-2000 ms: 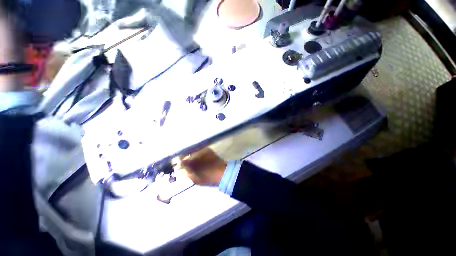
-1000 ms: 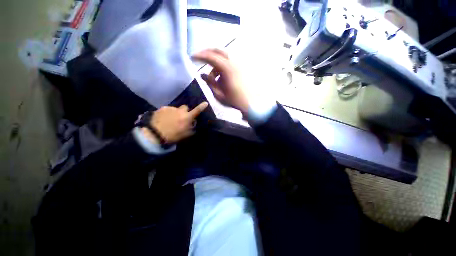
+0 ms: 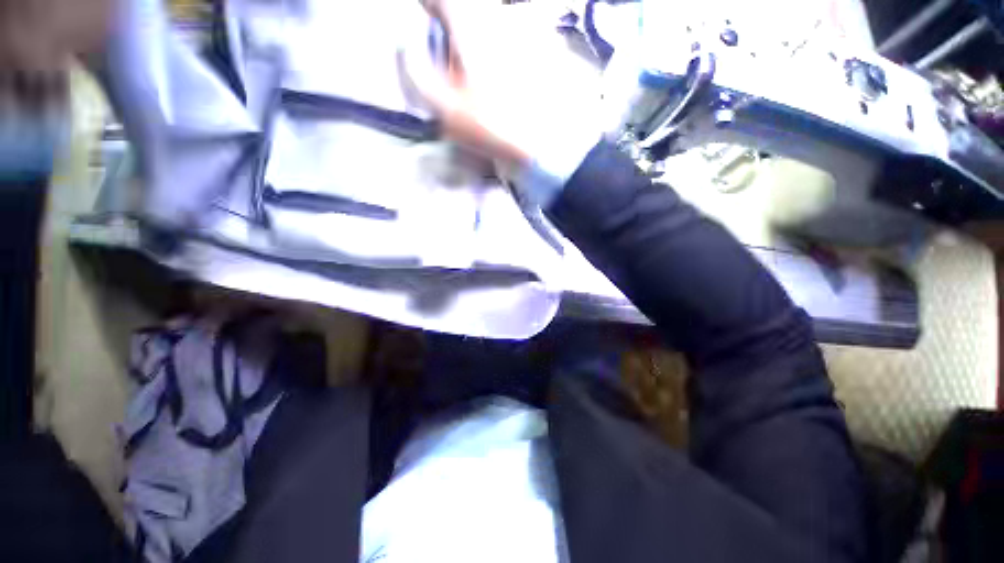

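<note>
The large grey-white cloth workpiece [image 3: 330, 242] with black bands lies over the pale machine table, its rounded lower edge hanging at the front. My right hand [image 3: 462, 110] is blurred over the cloth's upper right part, left of the sewing machine [image 3: 793, 66]; its fingertips are washed out by glare, so a grip cannot be told. My left hand [image 3: 55, 33] is a blurred shape at the top left corner, partly cut off, left of the cloth; its fingers cannot be made out.
Scissors-like metal loops [image 3: 732, 165] lie under the machine arm. The table's front edge [image 3: 848, 330] runs to the right. A pile of grey and black cloth [image 3: 198, 418] is below the table at left. Patterned floor [image 3: 914, 385] shows at right.
The cloth is spread wider across the table, showing more black bands. My left hand has moved from the cloth's black part to the upper left. My right hand is higher and farther forward.
</note>
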